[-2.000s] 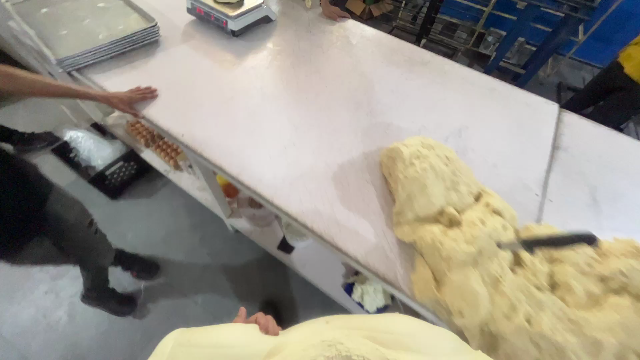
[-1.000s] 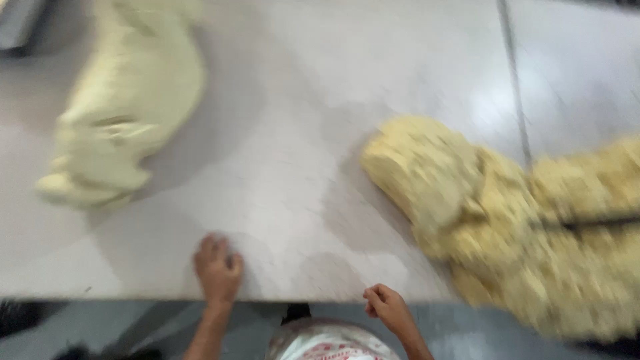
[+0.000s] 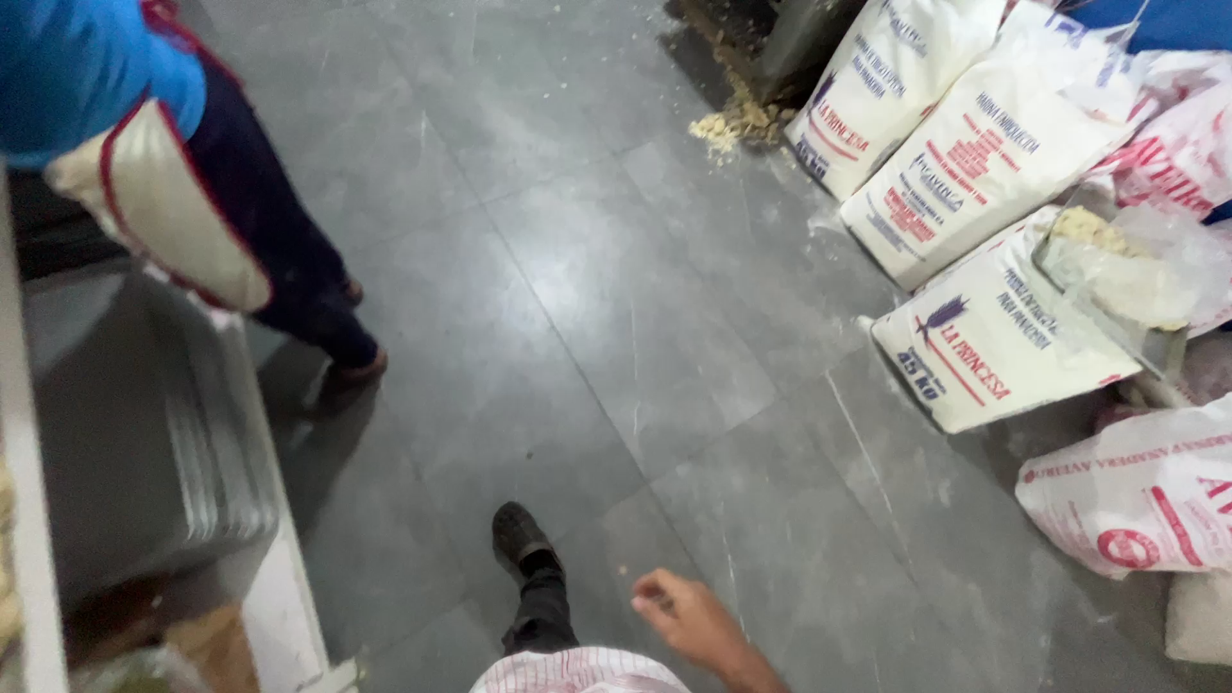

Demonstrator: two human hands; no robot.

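Observation:
My right hand (image 3: 688, 616) hangs over the grey floor, low in the head view. Its fingers are loosely curled, with a gap to the thumb, and I see nothing held in it. My left hand is out of view. Under the hand, to its left, are my own dark shoe (image 3: 520, 532) and striped white apron (image 3: 582, 671). A strip of pale dough (image 3: 8, 563) shows at the far left, on a white work table (image 3: 34, 481).
Printed white flour sacks (image 3: 991, 337) stand along the right, one bearing a clear container (image 3: 1136, 279) with pale crumbly matter. Crumbs (image 3: 717, 133) lie near a dark machine base. A person in blue (image 3: 279, 212) stands upper left, beside stacked metal trays (image 3: 212, 452) under the table.
The view has turned from the tabletop to the floor and sacks. One second ago both my hands were at the table's edge, near dough; now only my right hand shows, away from it.

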